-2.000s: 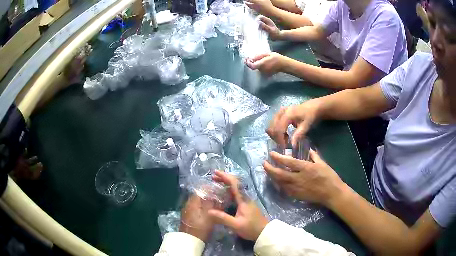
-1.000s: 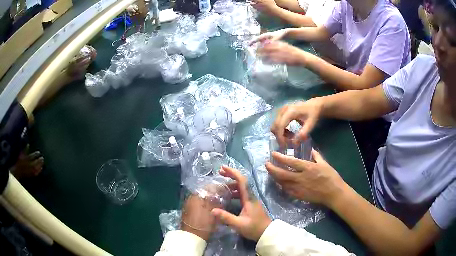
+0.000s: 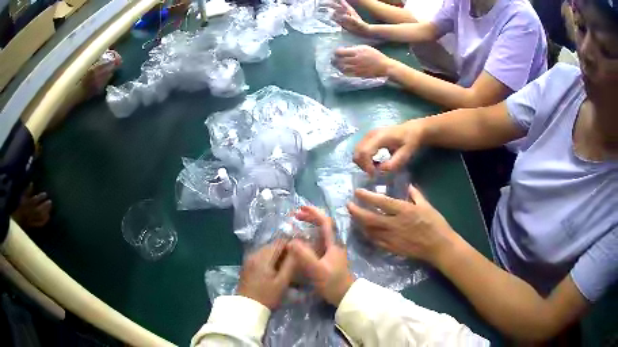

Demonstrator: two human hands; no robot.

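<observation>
My left hand [image 3: 267, 270] is low in the middle, its fingers around a clear cup [image 3: 301, 234] that is blurred and partly hidden. My right hand [image 3: 326, 261] is against the same cup from the right, thumb near my left fingertips, fingers curved over it. A small whitish spot shows by the fingers. Bagged clear cups [image 3: 265, 177] with white fittings lie just beyond my hands, one bagged piece [image 3: 218, 184] to their left. Crinkled clear film [image 3: 298, 325] lies under my wrists.
A loose clear cup [image 3: 150, 230] lies at left on the green bench [image 3: 88, 169]. A heap of bagged pieces [image 3: 176, 68] is farther off. A person's hands [image 3: 406, 220] hold a cup close on my right. A cream rail [image 3: 64, 291] crosses the left.
My hands have come closer together around the cup. The neighbour's upper hand has lifted a white piece slightly. The farther person's hands have moved apart over a flat bag. The view has shifted slightly.
</observation>
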